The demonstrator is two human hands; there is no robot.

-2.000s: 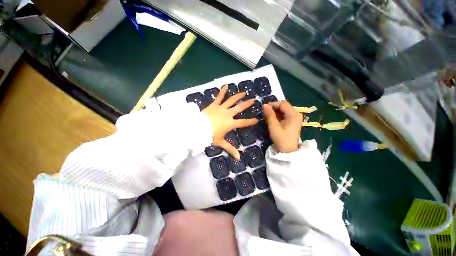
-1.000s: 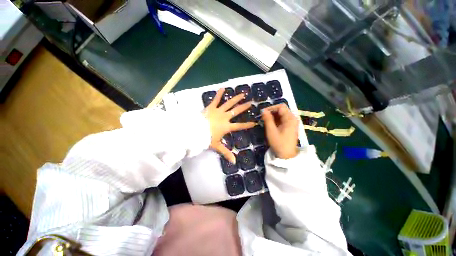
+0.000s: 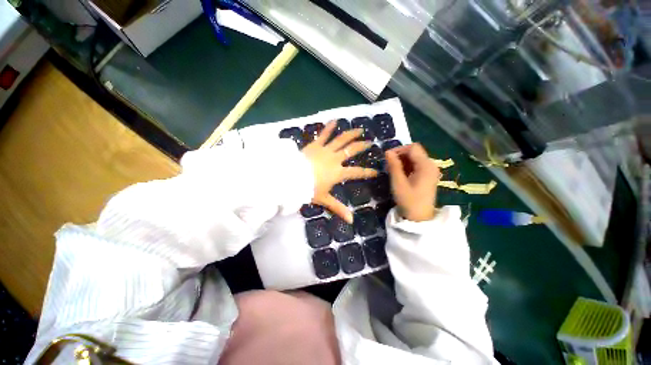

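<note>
Black moulded parts (image 3: 350, 257), rounded squares with small pale dots, lie in rows on a white sheet (image 3: 280, 262). My left hand (image 3: 332, 170) lies palm down over the middle rows with its fingers spread and a ring on one finger. My right hand (image 3: 415, 182) is at the right side of the rows, thumb and fingertips pinched together just above the parts. It is slightly blurred, and whether something tiny is between the fingertips cannot be seen. Both hands hide several parts.
Tape strips (image 3: 467, 187), a blue-handled tool (image 3: 505, 217) and white sprue pieces (image 3: 483, 268) lie right of the sheet. A green and white slatted box (image 3: 594, 329) stands lower right. Clear plastic racks (image 3: 492, 53) are behind. A long yellow strip (image 3: 251, 96) and open carton (image 3: 153, 27) are left.
The view has shifted slightly. My left hand stays spread on the parts. My right hand has moved slightly right, away from my left fingertips, compared with one second ago.
</note>
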